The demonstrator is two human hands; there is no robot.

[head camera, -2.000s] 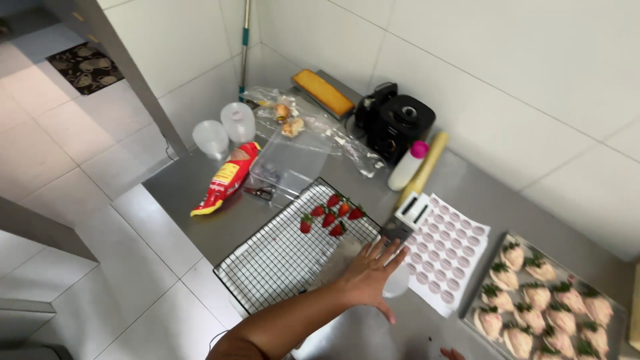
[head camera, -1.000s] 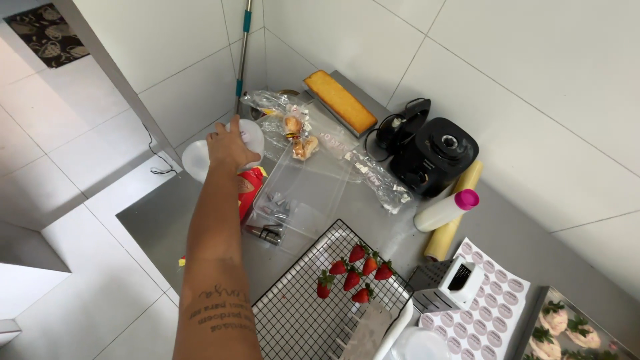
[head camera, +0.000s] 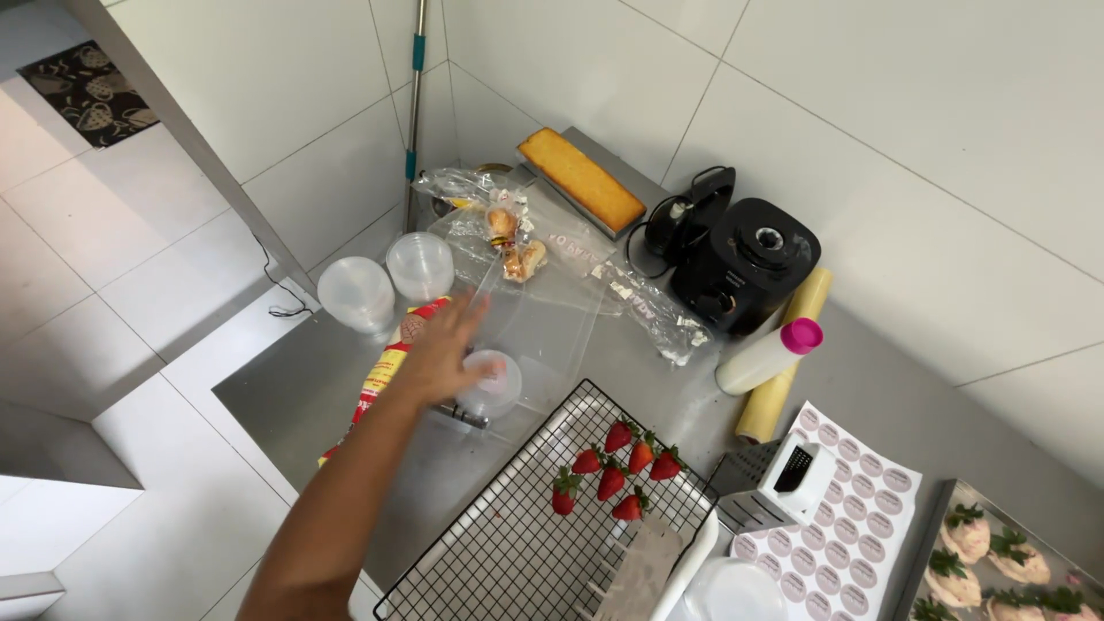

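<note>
My left hand (head camera: 444, 349), blurred, reaches in from the bottom left with its fingers apart. Its thumb overlaps a small round translucent plastic container (head camera: 490, 392); whether it grips the rim cannot be told. Under and beside them lie a red and yellow packet (head camera: 379, 371) and a clear plastic sheet or lid (head camera: 543, 332). Small metal pieces (head camera: 466, 417) are partly hidden. Just beyond the hand stand translucent plastic cups (head camera: 355, 293) and another such stack (head camera: 420, 266). My right hand is out of view.
A black wire rack (head camera: 483, 543) holds strawberries (head camera: 611, 481). Right of it are a box grater (head camera: 768, 487), a sticker sheet (head camera: 849, 526), a bottle (head camera: 759, 362) and a black appliance (head camera: 746, 263). Behind lies a yellow loaf cake (head camera: 582, 181); a tray (head camera: 927, 543) sits lower right.
My left hand has moved from beside the rack to the plastic cups, then back toward the rack. A translucent container now shows by its thumb, over the metal pieces.
</note>
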